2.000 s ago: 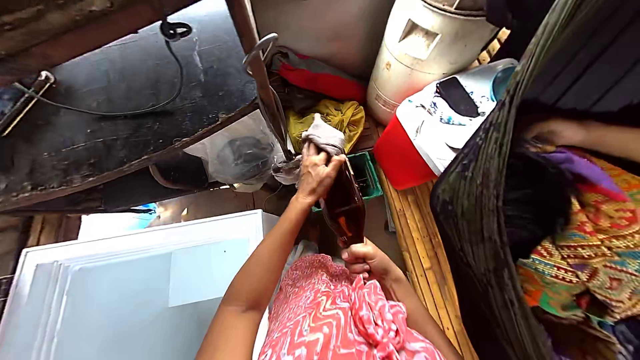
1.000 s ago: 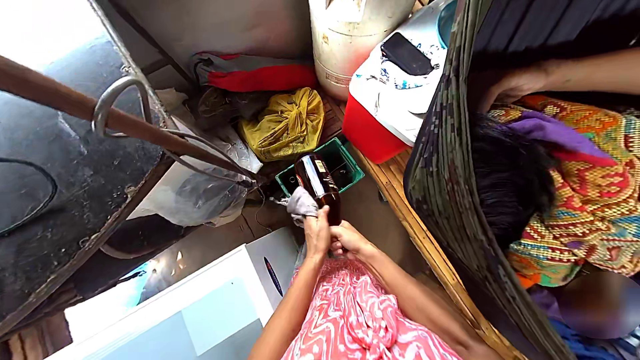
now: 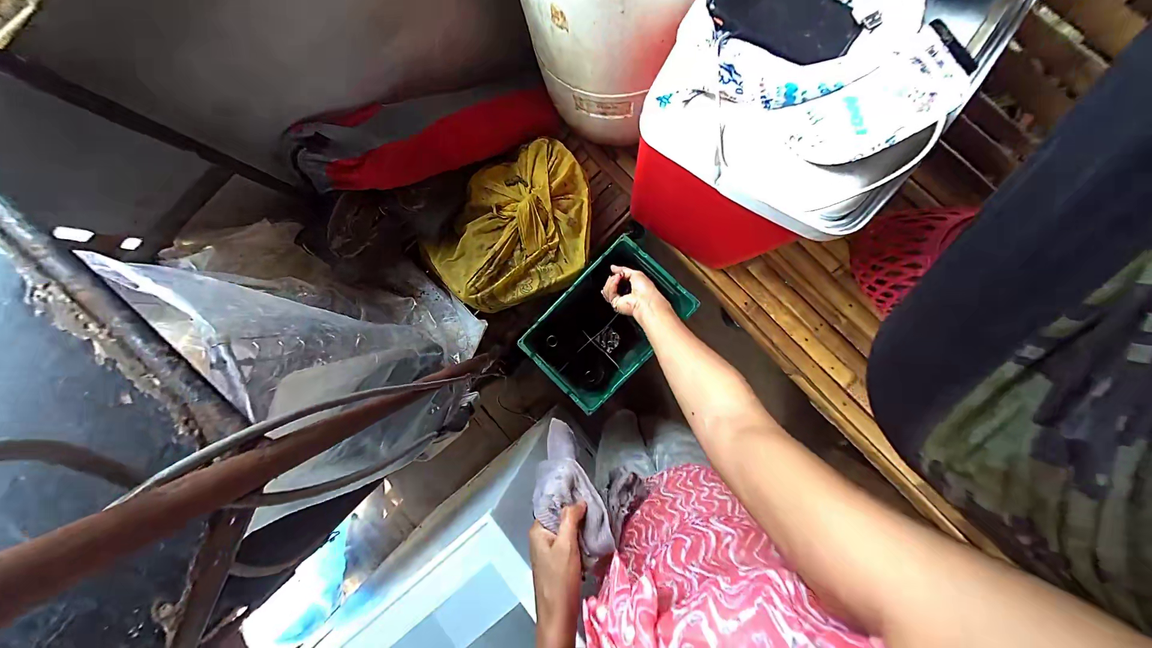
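My left hand (image 3: pixel 558 549) grips a crumpled grey cloth (image 3: pixel 569 490), whose end sticks up past the fingers. It is low in the view, beside the pink patterned clothing on my lap. My right hand (image 3: pixel 627 292) reaches out over a green plastic crate (image 3: pixel 558 387). Its fingers are curled near the top of a bottle inside the crate; whether they touch it cannot be told. The crate's inside is dark and divided, with round shapes like bottle tops and one clear, shiny thing (image 3: pixel 607 339) in it.
A tied yellow plastic bag (image 3: pixel 522 229) lies just behind the crate. Right of it are a red cooler box (image 3: pixel 697 207), bamboo slats (image 3: pixel 801 315) and a camouflage hammock (image 3: pixel 1035 432). A white drum (image 3: pixel 603 72) stands behind. A rusty pole (image 3: pixel 270 463) crosses at the left above a white cabinet (image 3: pixel 459 576).
Both hands were on a dark brown bottle a second ago; neither holds it now. My right hand has moved out over the crate, while my left hand keeps the cloth.
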